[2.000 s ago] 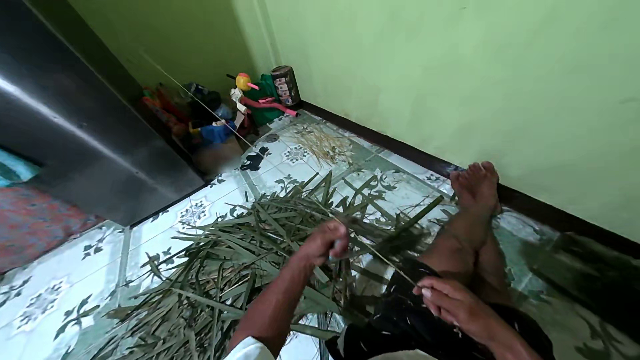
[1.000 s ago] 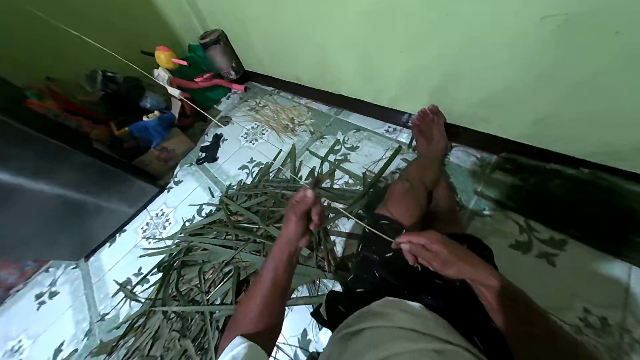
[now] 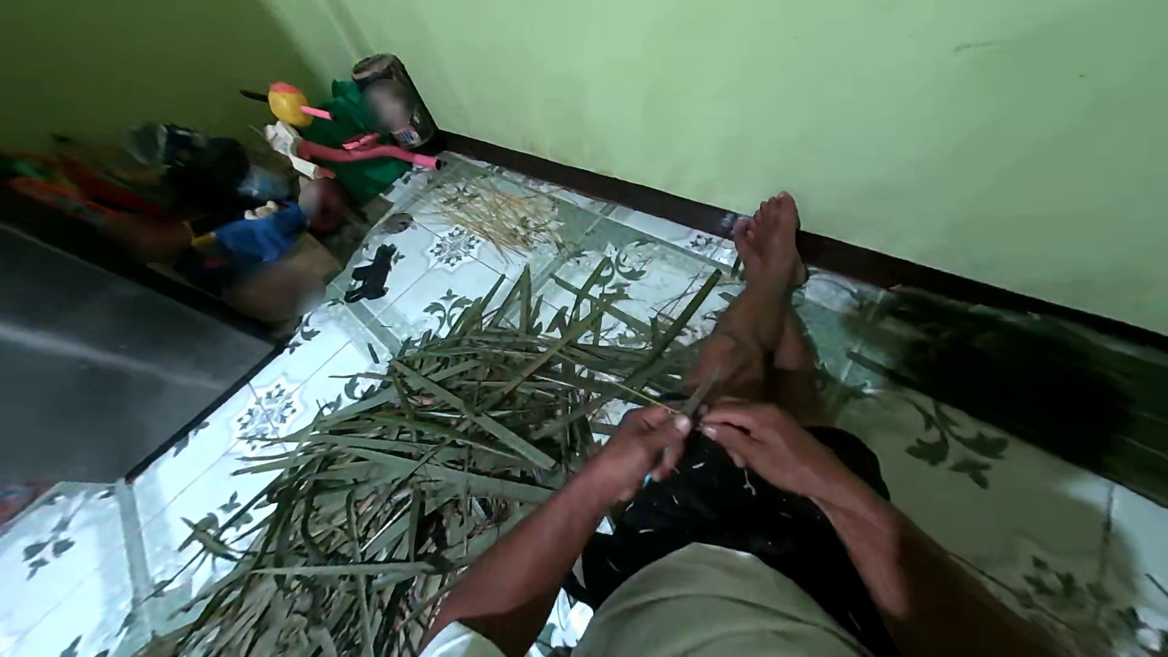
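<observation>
Above my lap, my left hand (image 3: 643, 449) is closed round a small knife, its blade (image 3: 701, 394) pointing up and away from me. A thin pale strip (image 3: 643, 394) runs from the far left to the blade. Close beside it, my right hand (image 3: 762, 443) pinches the near end of the strip between thumb and fingers; the exact grip is partly hidden. Left of my hands, a large heap of green leaf strips (image 3: 456, 411) lies on the tiled floor. Small pale shavings lie on the black cloth (image 3: 712, 511) over my lap.
A bundle of thin pale strips (image 3: 502, 219) lies on the floor near the wall. Toys and a pink tube (image 3: 365, 153) stand in the corner by a dark cylindrical container (image 3: 397, 100). A dark metallic cabinet or appliance (image 3: 109, 365) is at left. My bare foot (image 3: 771, 237) is by the wall.
My hands were apart with the strip stretched between them; now they are together over my lap. The knife blade shows more plainly now.
</observation>
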